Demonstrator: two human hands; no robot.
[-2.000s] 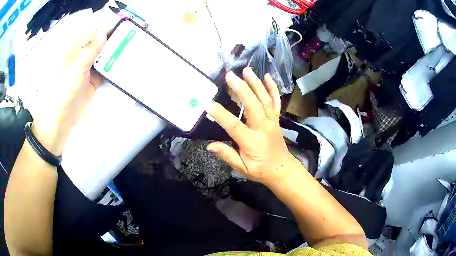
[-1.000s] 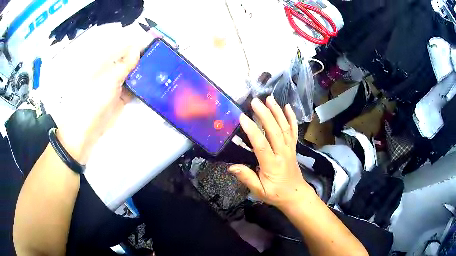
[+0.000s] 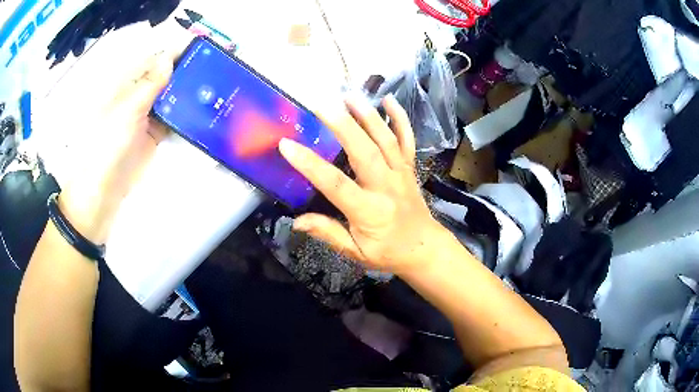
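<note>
A smartphone (image 3: 237, 115) with dark edges and a bright blue-purple screen with a reddish patch lies tilted above the front edge of the white table (image 3: 184, 207). My left hand (image 3: 115, 130) holds it by its left end; this hand is overexposed and its fingers are partly hidden by the phone. A black band is on my left wrist. My right hand (image 3: 368, 180) is spread over the phone's right end, its index fingertip over the lower part of the screen, its thumb apart. Whether the fingertip touches the glass cannot be told.
Red scissors handles (image 3: 460, 9) show at the top. A clear plastic bag (image 3: 435, 103) hangs at the table's right. Grey-white curved fabric pieces (image 3: 510, 210) are heaped at right. Black fabric (image 3: 107, 23) lies at the upper left. Patterned dark fabric (image 3: 326, 268) is below the table.
The screen went from white with green marks to blue-purple. My right index finger has moved left from the phone's edge to over the screen. The view has shifted slightly.
</note>
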